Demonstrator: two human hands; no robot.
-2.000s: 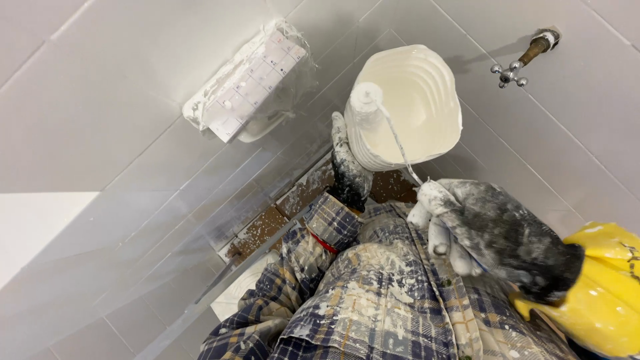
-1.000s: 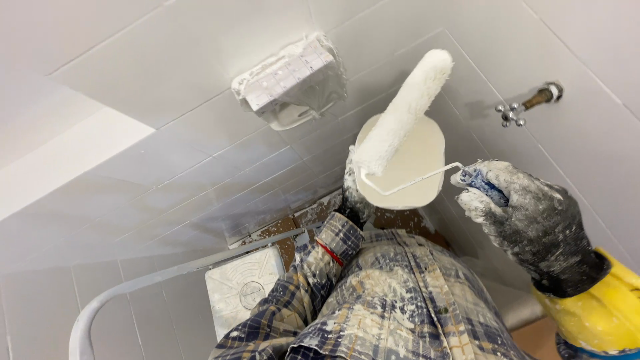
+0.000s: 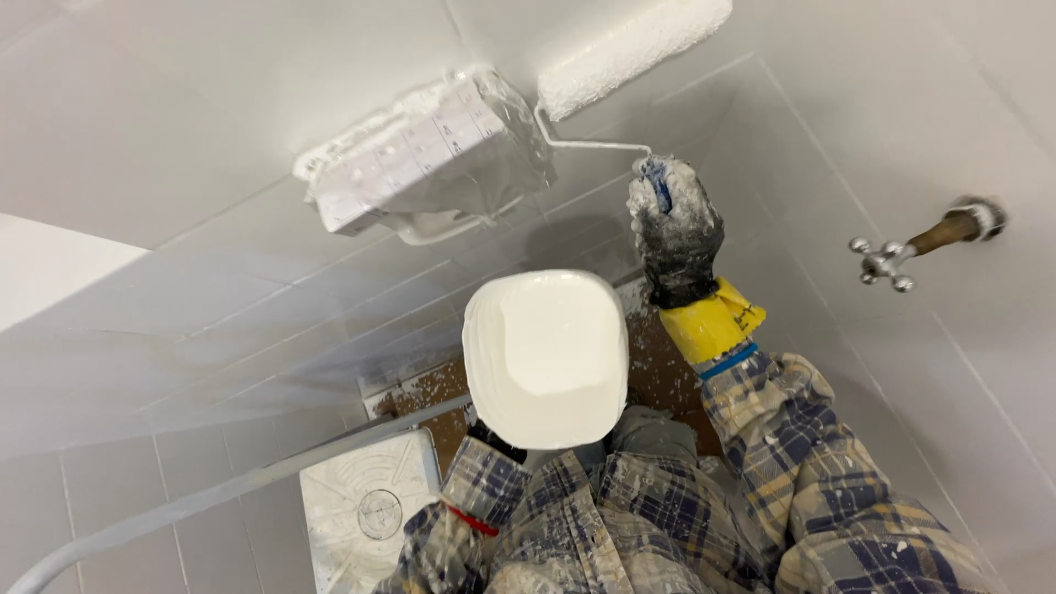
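My right hand (image 3: 676,227), in a paint-smeared black glove with a yellow cuff, grips the blue handle of a paint roller. The white roller sleeve (image 3: 631,54) lies against or very near the tiled wall at the top. A white plastic bucket (image 3: 478,363) of white paint (image 3: 561,342) is in front of my torso. My left hand (image 3: 499,441) is mostly hidden under the bucket and holds it up; only a bit of black glove at the wrist shows.
A fixture wrapped in plastic and paper (image 3: 421,161) juts from the wall on the left. A metal valve with a cross handle (image 3: 887,260) sticks out on the right. Below are a curved grey rail (image 3: 247,483), a white square lid (image 3: 379,516) and speckled brown floor covering (image 3: 437,392).
My right hand has raised the roller from over the bucket up to the wall beside the wrapped fixture. My left hand has stayed with the bucket.
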